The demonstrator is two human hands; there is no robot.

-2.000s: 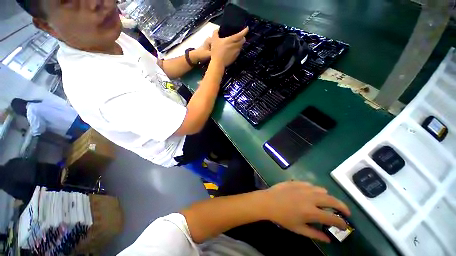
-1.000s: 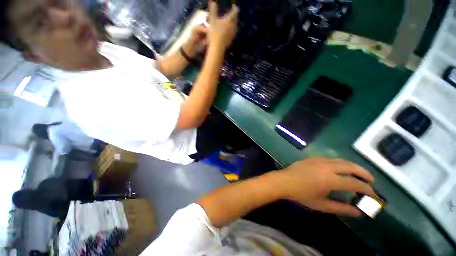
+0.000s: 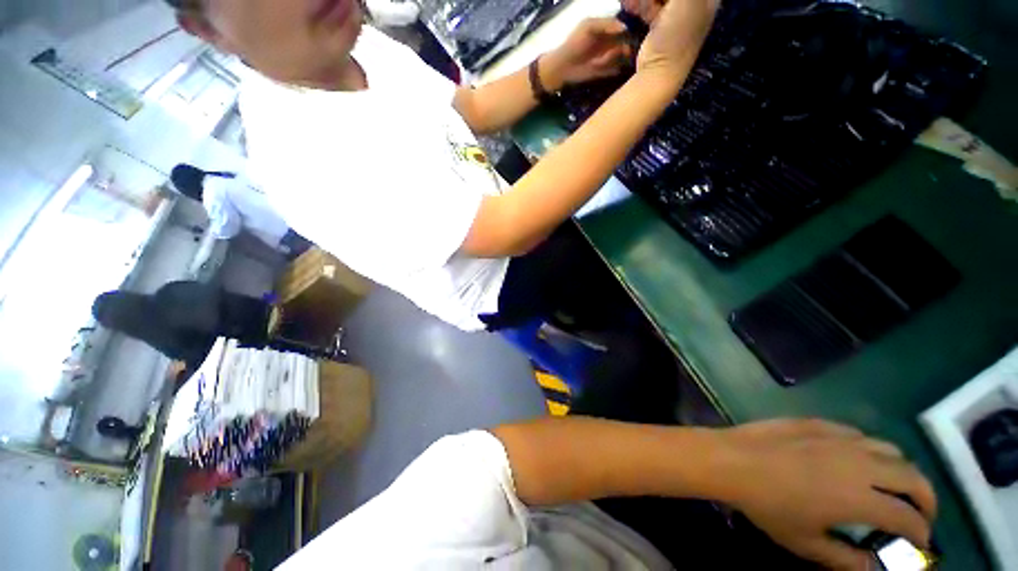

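Observation:
My left hand (image 3: 832, 491) is at the lower right, palm down over the green bench. Its fingers and thumb are around a small open watch body (image 3: 902, 554), which shows a white face and a yellow edge near the bottom rim. The fingers hide part of it. My right hand is out of the picture. A dark smartphone (image 3: 845, 299) lies on the green bench top beyond my left hand, its screen dark.
A white compartment tray (image 3: 958, 418) with a black watch unit (image 3: 997, 446) is cut off at the right edge. A black plastic tray (image 3: 770, 145) lies at the top. A coworker in a white shirt (image 3: 368, 178) sits at left, arms over the bench.
The view has swung left, so the phone and white tray sit further right and most of the tray has left the picture. My left hand stays at the watch body.

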